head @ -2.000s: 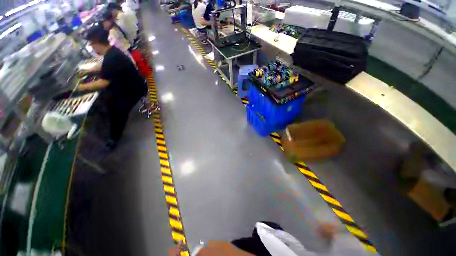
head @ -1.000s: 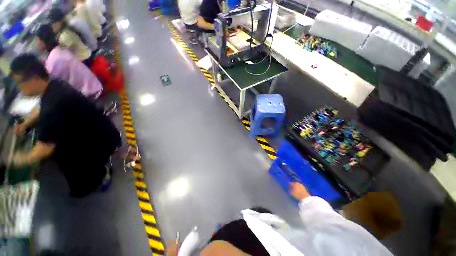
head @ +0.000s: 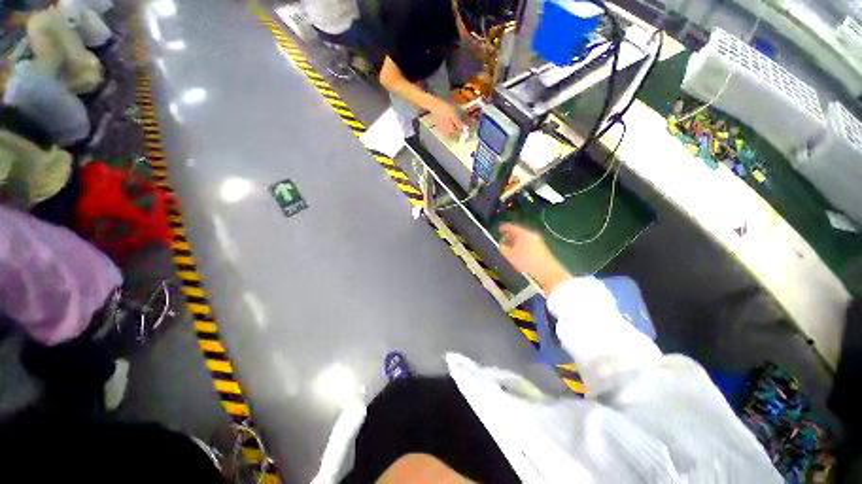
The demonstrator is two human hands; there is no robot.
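Observation:
My right hand [head: 531,255], in a white sleeve, reaches forward over the front of a small bench with a dark green top [head: 605,213]. Its fingers are near the lower end of a grey keypad panel [head: 491,146] on a machine frame. Whether they touch it or hold something is unclear. My left hand is not seen. A patch of bare skin shows at the bottom edge, but I cannot tell what part it is. A blue stool [head: 624,301] is partly hidden by my right arm.
A person in black [head: 416,47] works behind the machine. Seated people and a red item [head: 123,213] line the left. Yellow-black tape [head: 203,331] edges the grey aisle. A floor sign [head: 287,197] lies in it. Small coloured parts [head: 784,416] are at lower right. A long white bench [head: 747,213] runs right.
The view has moved forward along the aisle. The machine is much nearer, and the tray of coloured parts has slid to the lower right. My right hand is now higher, by the machine.

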